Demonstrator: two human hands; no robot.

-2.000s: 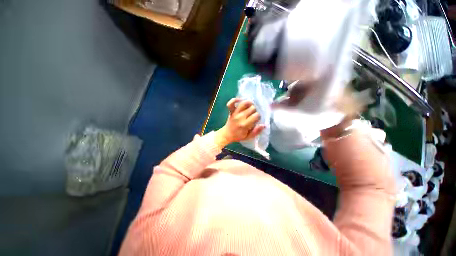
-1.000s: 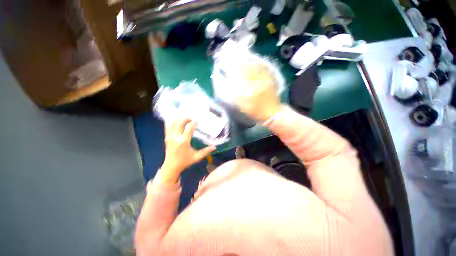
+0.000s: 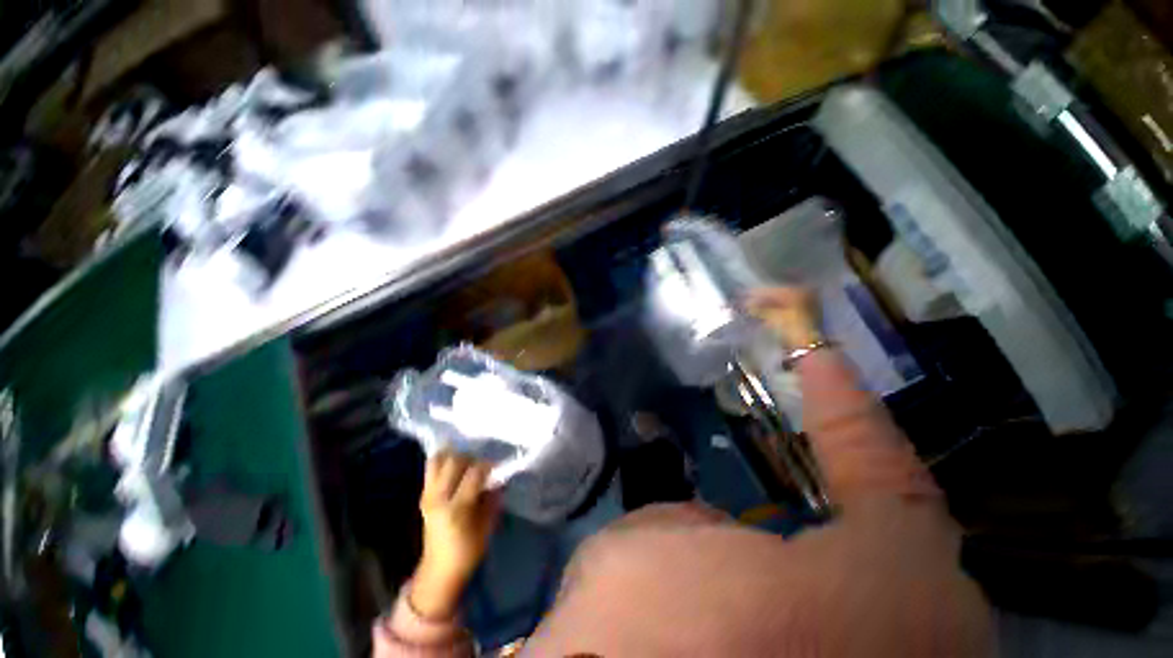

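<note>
My left hand point(image 3: 461, 517) holds a clear bubble bag point(image 3: 556, 444) with a white camera part inside, left of the middle of the view. My right hand point(image 3: 781, 315) holds a second clear bag point(image 3: 691, 298) with a white item in it, right of the middle. Both bags are held apart over the dark gap beside the bench. The picture is blurred, so the bag contents show only roughly.
A green-matted bench point(image 3: 238, 386) with a white camera point(image 3: 152, 476) and a dark cloth point(image 3: 238, 518) is at the left. A white-covered table point(image 3: 540, 161) with many units lies behind a rail. A long white box point(image 3: 965, 257) and an orange-brown round item point(image 3: 521, 309) lie beyond my hands.
The view has turned away from the bench, which now shows at the left. Both hands have moved off the mat with the bags, and the bags are farther apart.
</note>
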